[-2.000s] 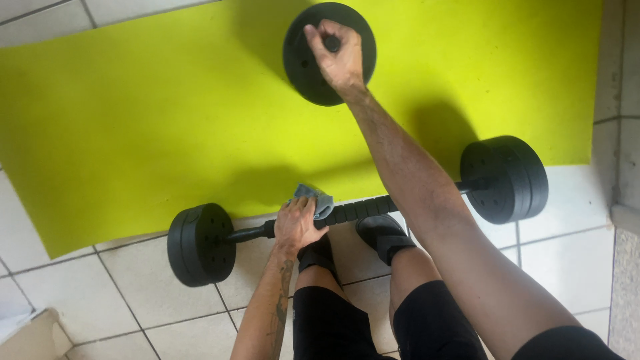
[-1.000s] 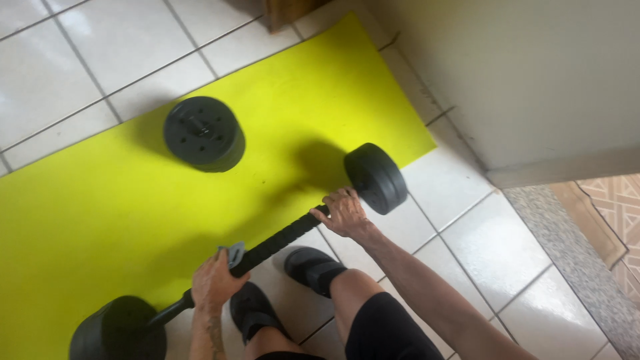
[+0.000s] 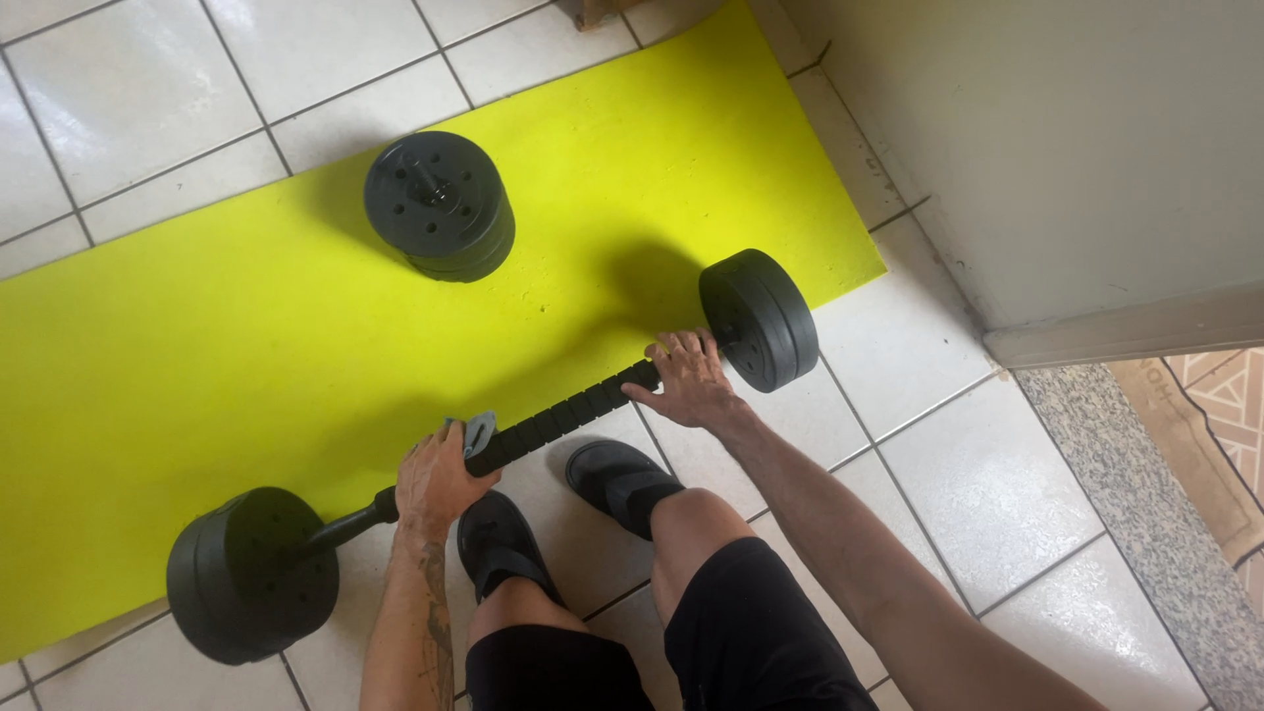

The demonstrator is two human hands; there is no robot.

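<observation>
A black barbell (image 3: 563, 420) with a ribbed grip runs at a slant in front of my feet, with weight plates at its left end (image 3: 252, 575) and right end (image 3: 758, 319). My left hand (image 3: 439, 479) grips the bar near the left plates, a grey cloth (image 3: 481, 433) pinched at its fingers. Toward the other end, my right hand (image 3: 688, 375) lies over the bar beside the right plates, fingers curled; its hold is partly hidden. A stack of black plates with a short bar end sticking up (image 3: 439, 202) stands on the yellow-green mat.
The yellow-green exercise mat (image 3: 247, 326) lies on white floor tiles (image 3: 978, 434). A pale wall (image 3: 1066, 148) rises at the upper right, near a granite threshold (image 3: 1106, 474) and a brown mat (image 3: 1195, 464). My shoes (image 3: 617, 484) are just behind the bar.
My right hand has left the upright plate stack and come down onto the barbell's right part. My left hand stays on the bar with the cloth. The view has swung right.
</observation>
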